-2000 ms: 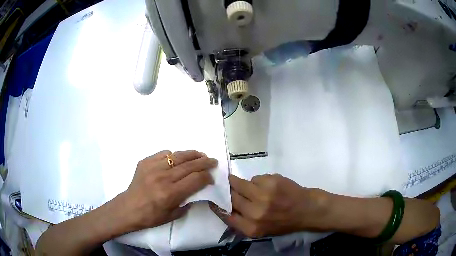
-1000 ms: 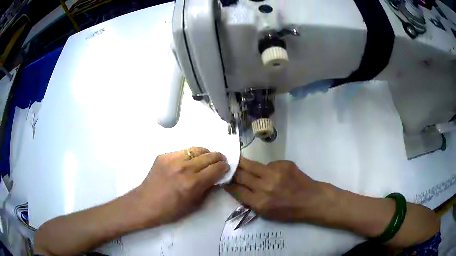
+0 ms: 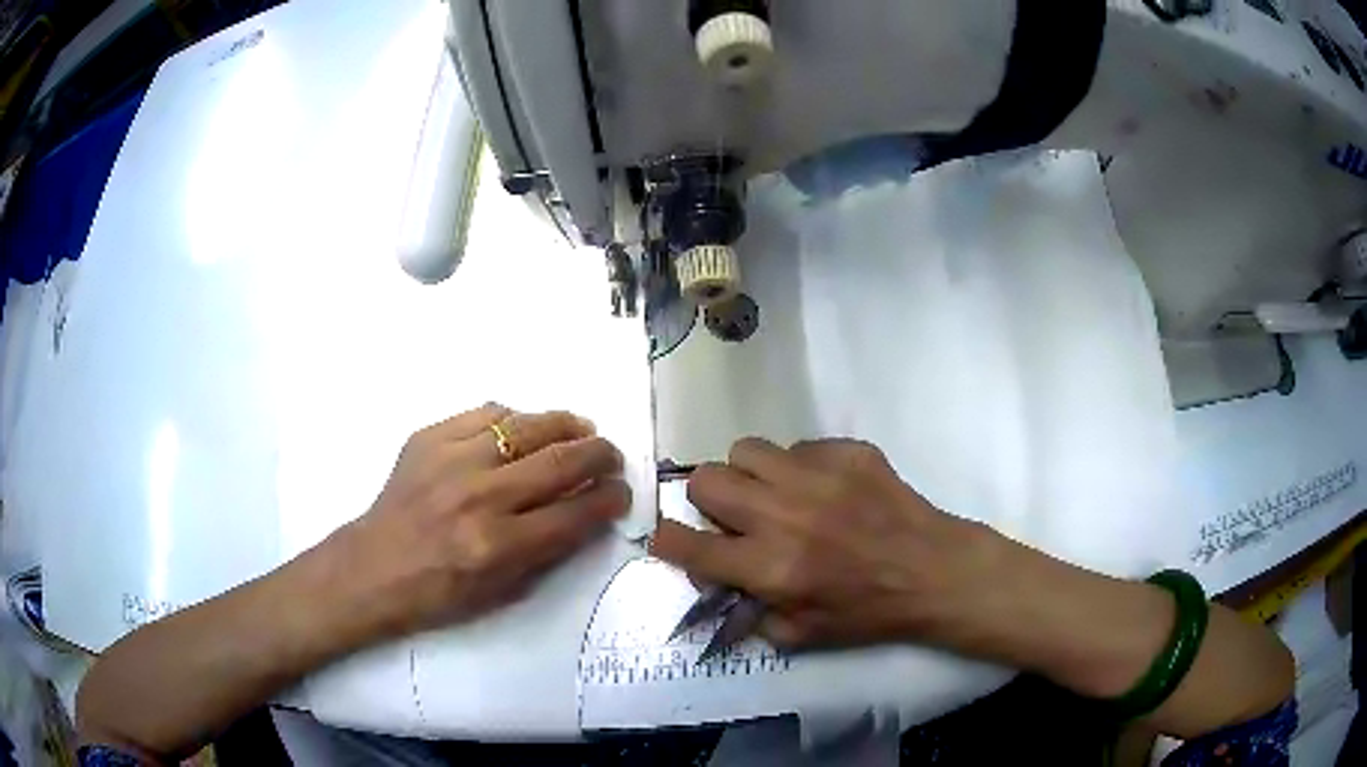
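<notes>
A white fabric panel [image 3: 639,435] lies left of the needle plate, its right edge running down from the presser foot [image 3: 622,282]. Its outline is faint against the white table. My left hand [image 3: 502,517], with a ring, lies on the panel with its fingertips bent on the part near the right edge. My right hand [image 3: 795,547] is just right of the panel's lower end, an extended finger touching the edge there. Dark thread snips [image 3: 720,617] poke out below my right fist, blades apart. The needle point is too small to make out.
The sewing machine head [image 3: 840,83] spans the top, with a cream tension dial [image 3: 708,274] low on its front. A white rounded bar [image 3: 438,210] hangs left of the needle. More white fabric [image 3: 975,330] lies right of the plate. Blue cloth [image 3: 75,195] is at far left.
The fabric's lower end sits higher than two seconds ago, nearer the presser foot. My right hand's fingers have shifted at the edge, its upper fingers now more curled. The camera view has also shifted.
</notes>
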